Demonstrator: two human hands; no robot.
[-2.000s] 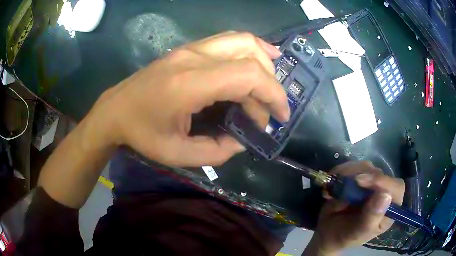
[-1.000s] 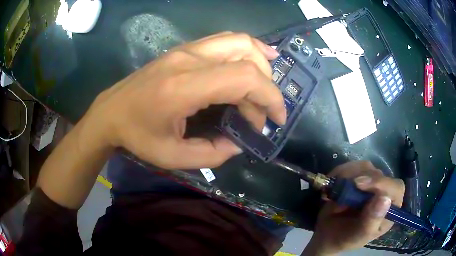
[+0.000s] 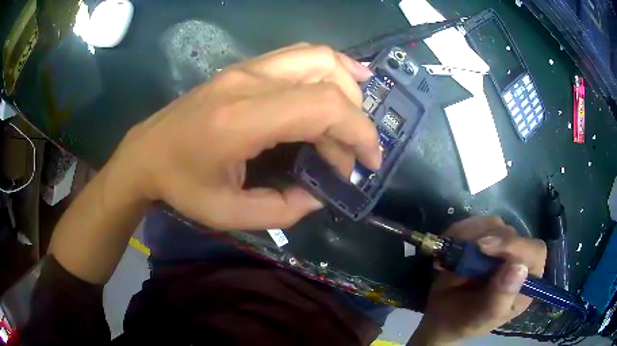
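Note:
My left hand (image 3: 237, 135) holds a dark grey-blue phone back housing (image 3: 414, 101), tilted above the mat. Its camera holes point up and away, and its open battery bay with metal card slots faces me. My left fingertips reach into the bay and hide part of it. My right hand (image 3: 484, 277) grips the blue handle of a soldering iron (image 3: 467, 259). The iron's metal barrel points left at the housing's lower end. Its tip is at or behind that edge, and I cannot tell whether it touches.
A black front housing with pale keys (image 3: 523, 107) lies at the back right beside white paper pieces (image 3: 475, 143). A red-and-white tube (image 3: 578, 109) and a thick black handle (image 3: 555, 219) lie at right. A white rounded object (image 3: 111, 21) sits at the back left.
My left hand and the phone housing have shifted slightly left. The iron's metal barrel has also moved slightly left in my right hand, which stays in nearly the same place.

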